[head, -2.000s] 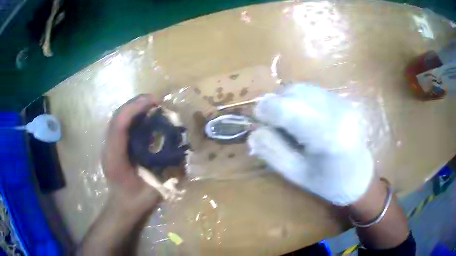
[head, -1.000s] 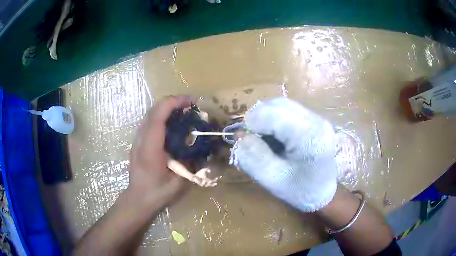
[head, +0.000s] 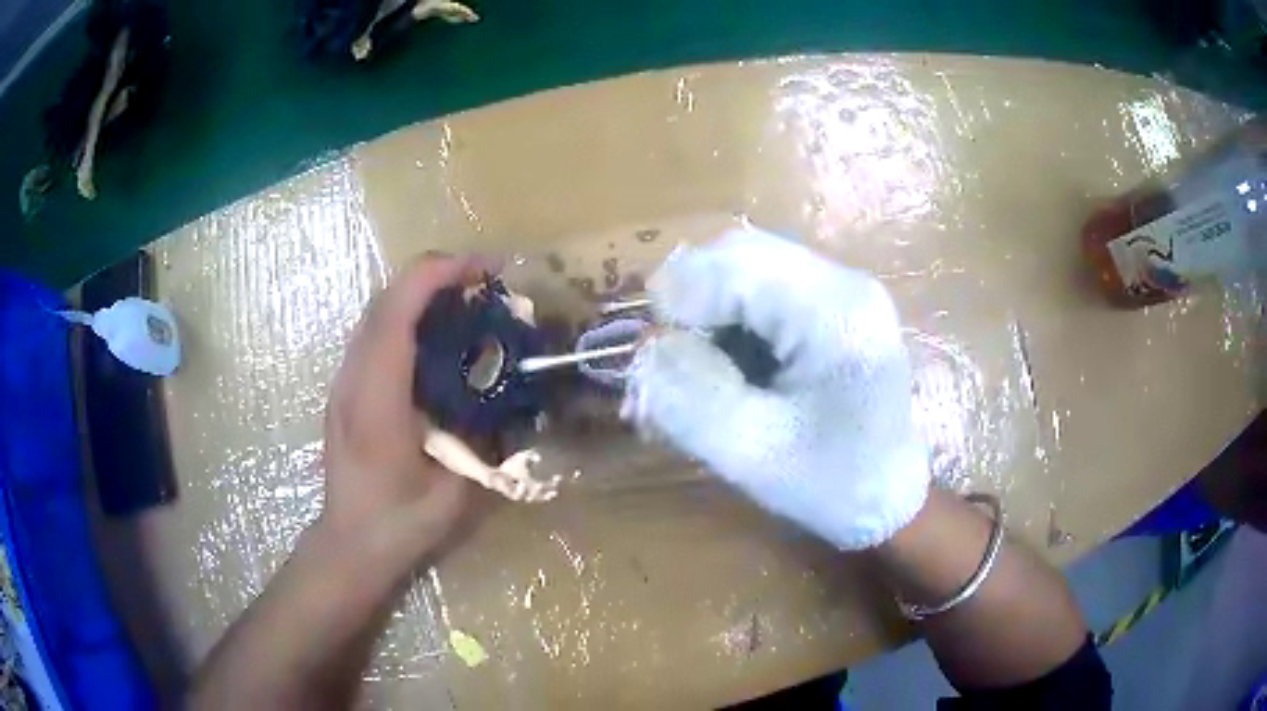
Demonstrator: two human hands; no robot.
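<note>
My bare left hand point(head: 396, 403) is shut around a figure torso point(head: 466, 368), dark with a round pale socket facing up and a cream arm with spread fingers sticking out below. My right hand point(head: 785, 389), in a white knit glove, pinches a thin cotton swab point(head: 577, 357). The swab's white tip is at the right edge of the socket; whether it touches cannot be told. A small whitish glue cup point(head: 607, 347) lies on the spotted cardboard pad point(head: 591, 264), partly behind the swab and glove.
A white glue bottle point(head: 139, 335) lies on a black flat object point(head: 125, 431) at the left, beside a blue bin point(head: 56, 486). A drink bottle point(head: 1153, 254) lies at the right. Dark pieces with cream limbs point(head: 104, 118) sit on the green belt point(head: 278, 104) along the back.
The swab has moved from beside the cup to the torso's socket, then slightly off its middle to its right edge. Another dark piece on the belt shows more fully at the top.
</note>
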